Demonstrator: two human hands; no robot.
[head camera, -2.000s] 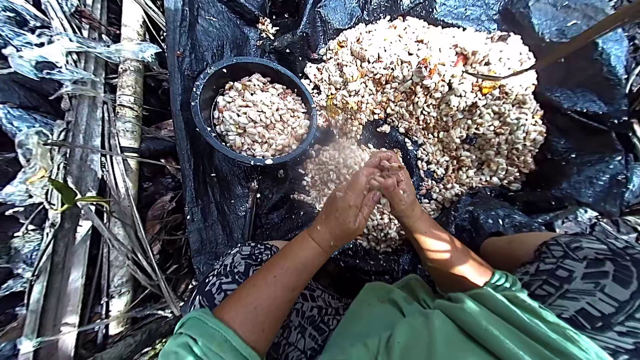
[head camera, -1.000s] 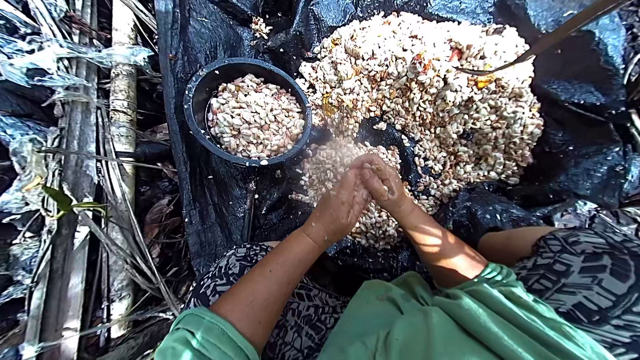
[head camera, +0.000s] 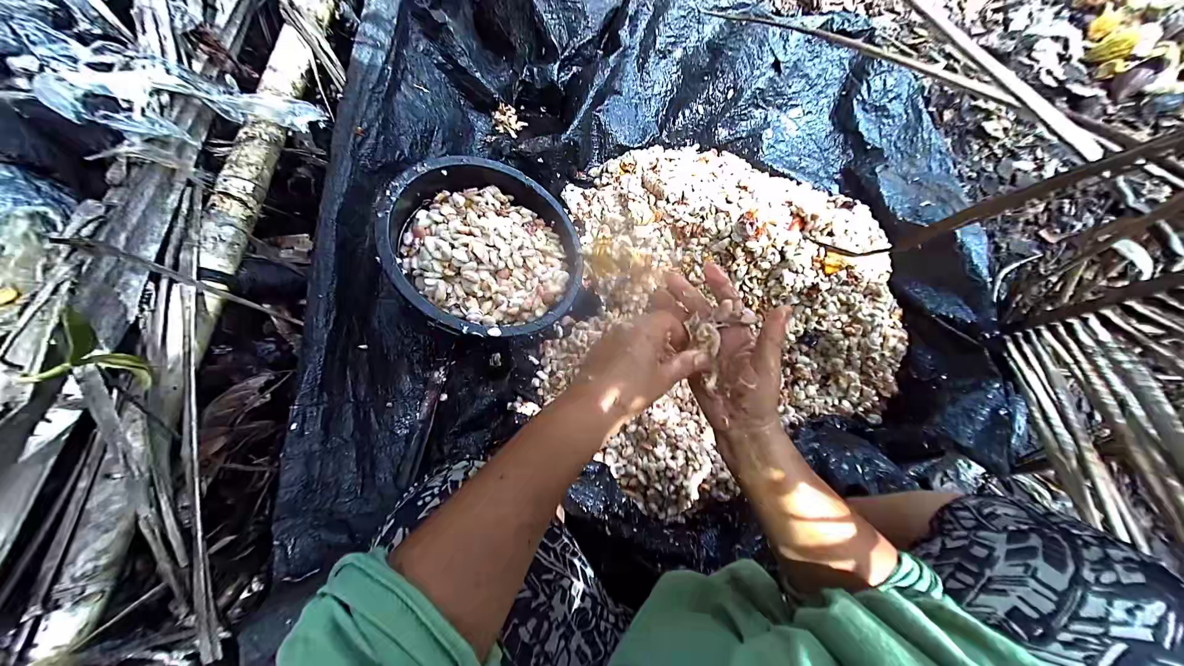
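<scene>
A large heap of pale, wet seeds, which look like cacao beans (head camera: 814, 324), lies on a black plastic sheet (head camera: 342, 388). To its left stands a round black tub (head camera: 384, 236) partly filled with similar beans (head camera: 486, 259). Over the near left part of the heap, my left hand (head camera: 643, 356) is bent toward my right, fingers partly curled beside a small clump of pale, stringy matter (head camera: 708, 342). My right hand (head camera: 745, 370) is turned palm up with fingers spread, and the clump with a few bean pieces rests against it. Which fingers hold the clump is unclear.
Dry palm fronds and a pole (head camera: 245, 194) lie along the left, with crumpled clear plastic (head camera: 166, 92) over them. A thin brown stalk (head camera: 1027, 194) reaches over the heap from the right. Dry fronds (head camera: 1101, 407) lie at the right, and my patterned-cloth knees flank the near edge.
My hands were pressed together over the heap; now they are parted, with the right palm opened upward and pale matter showing between them. The view has shifted, showing more ground at the right.
</scene>
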